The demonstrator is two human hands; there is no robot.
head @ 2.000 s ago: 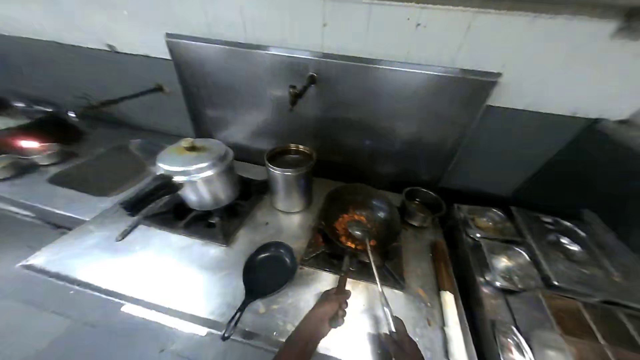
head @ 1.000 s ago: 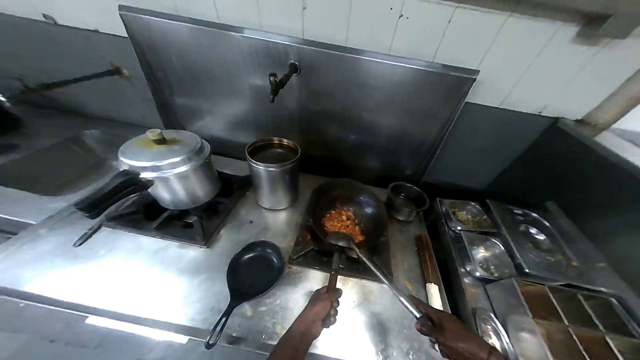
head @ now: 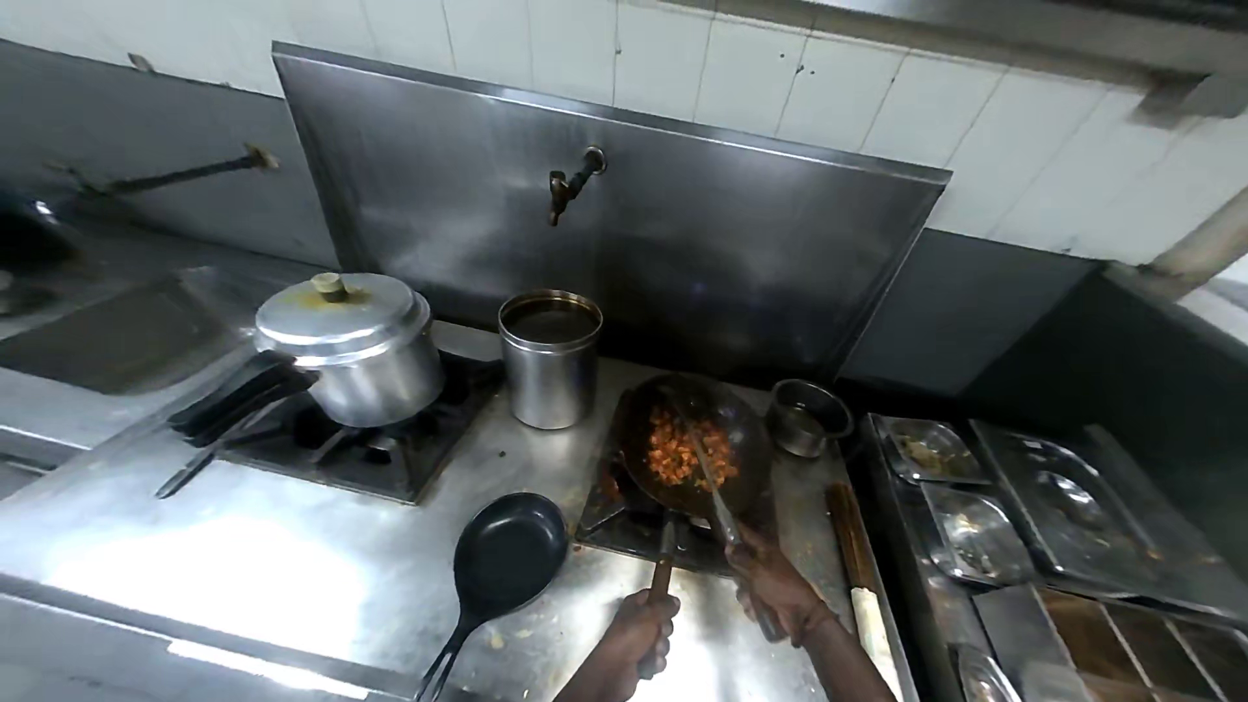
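A dark wok point(head: 746, 429) with chopped orange-red food point(head: 682, 453) sits on the right burner point(head: 609, 531). My left hand point(head: 639, 629) is closed around the wok's handle point(head: 664, 565), below the pan. To its right, my right hand point(head: 775, 585) grips the long metal handle of a cooking utensil point(head: 720, 497). That utensil reaches up into the wok across the food; its far end is hard to make out there. A small black frying pan point(head: 510, 556) lies on the steel counter, left of my left hand.
A pressure cooker point(head: 356, 366) stands on the left burner, beside a tall steel container point(head: 551, 380) of dark liquid. Right of the wok are a small pot point(head: 804, 419) and a light-handled tool point(head: 868, 614). Steel trays point(head: 975, 536) line the right side. A tap point(head: 570, 185) juts from the back panel.
My right hand has moved left, closer to my left hand, and the utensil now reaches farther up into the wok. My left hand stays on the wok's handle.
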